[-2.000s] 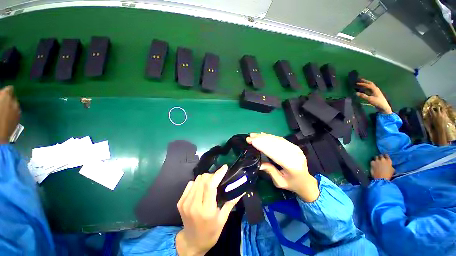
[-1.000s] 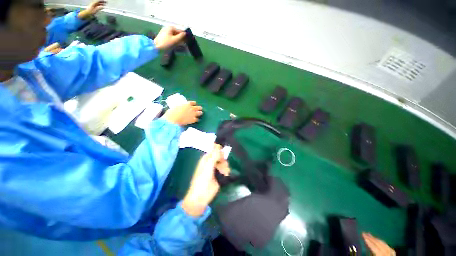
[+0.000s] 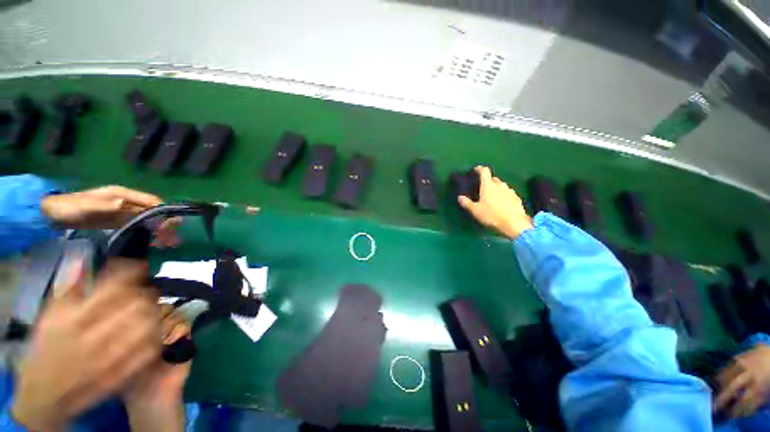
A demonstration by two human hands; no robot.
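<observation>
The black strapped device (image 3: 228, 283) is held above the bench at the left, over white cards (image 3: 256, 321). My left hand (image 3: 156, 392) is low at the left, partly hidden behind another person's blurred hand, and appears closed on the device's lower part. My right hand (image 3: 496, 205) reaches out over the green belt, thumb and fingers on a small black box (image 3: 463, 184). Two black boxes with gold marks lie at the near edge: an upright-lying one (image 3: 456, 396) and a slanted one (image 3: 479, 342). A flat black blank (image 3: 338, 354) lies left of them.
More black boxes stand spaced along the green belt (image 3: 380, 126). Two pale rings lie on the bench, one farther (image 3: 362, 246), one nearer (image 3: 408, 374). A black heap (image 3: 663, 287) is at the right. A neighbour's hand (image 3: 743, 380) is at the right edge, another (image 3: 97, 205) at the left.
The view has swung back from the left. The device has passed from both my hands to the left side, among a neighbour's hands. My right arm now stretches to the belt.
</observation>
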